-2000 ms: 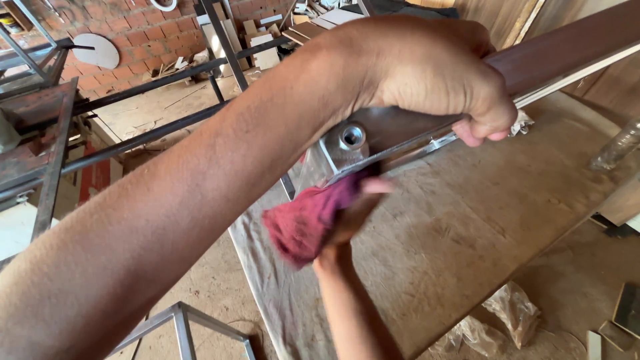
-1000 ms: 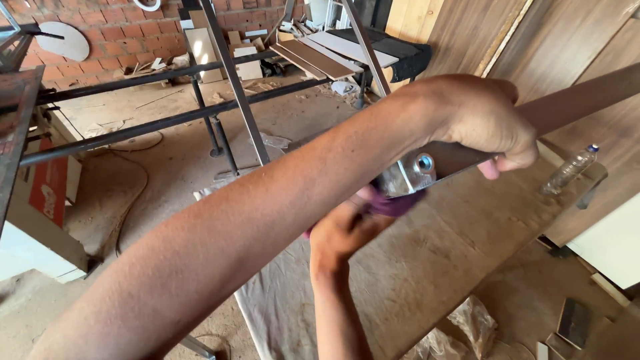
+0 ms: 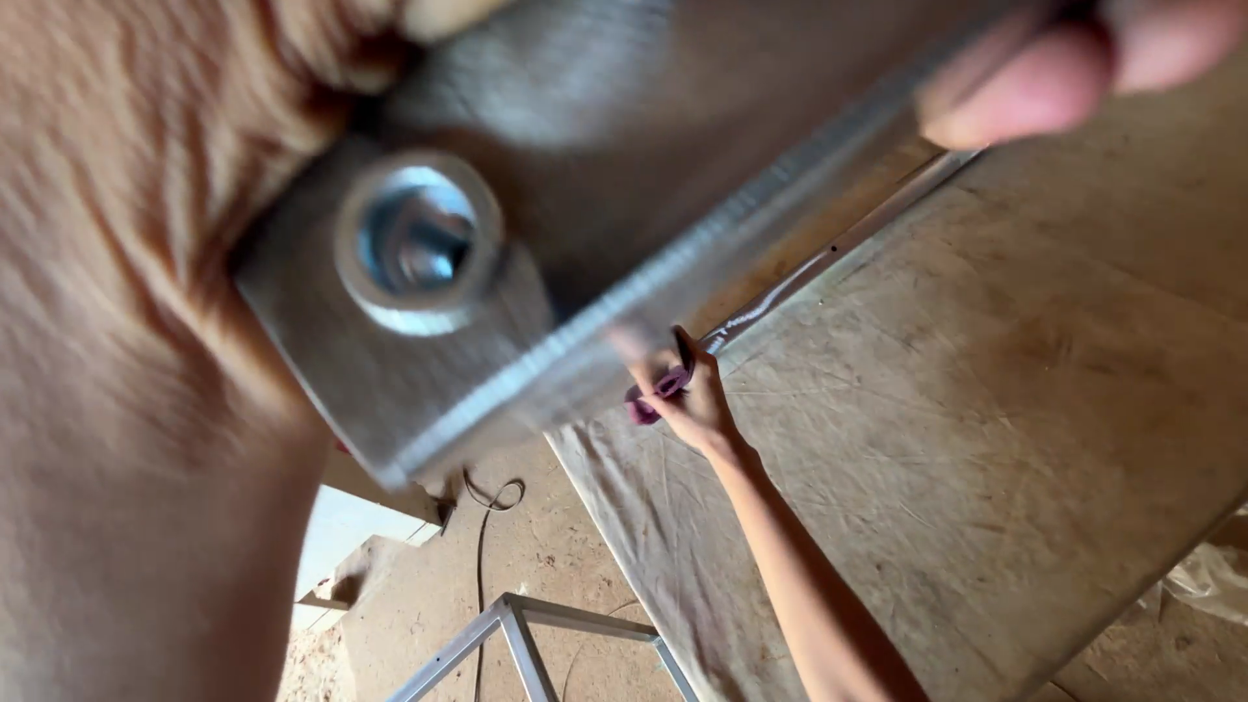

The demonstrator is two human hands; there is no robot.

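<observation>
Very near the camera, my left hand holds a brown metal bar, its fingertips curled over the far edge at upper right. A round metal bushing stands on the bar's bare, squared end. Lower down and farther off, my right hand grips a crumpled purple cloth at the near end of a long brown rail with a pale streak and a small dark hole. Whether cloth and rail touch is unclear. The close bar is blurred and hides part of the rail.
A fabric-covered table spans the right side. On the floor at lower left are an angular metal frame, a thin cable and a white box-like piece. Clear plastic wrap lies beyond the table's lower right edge.
The bar end and my left hand are now much closer to the camera. My right hand, earlier at the bushing end with the cloth, is now apart from it. The view has tilted down.
</observation>
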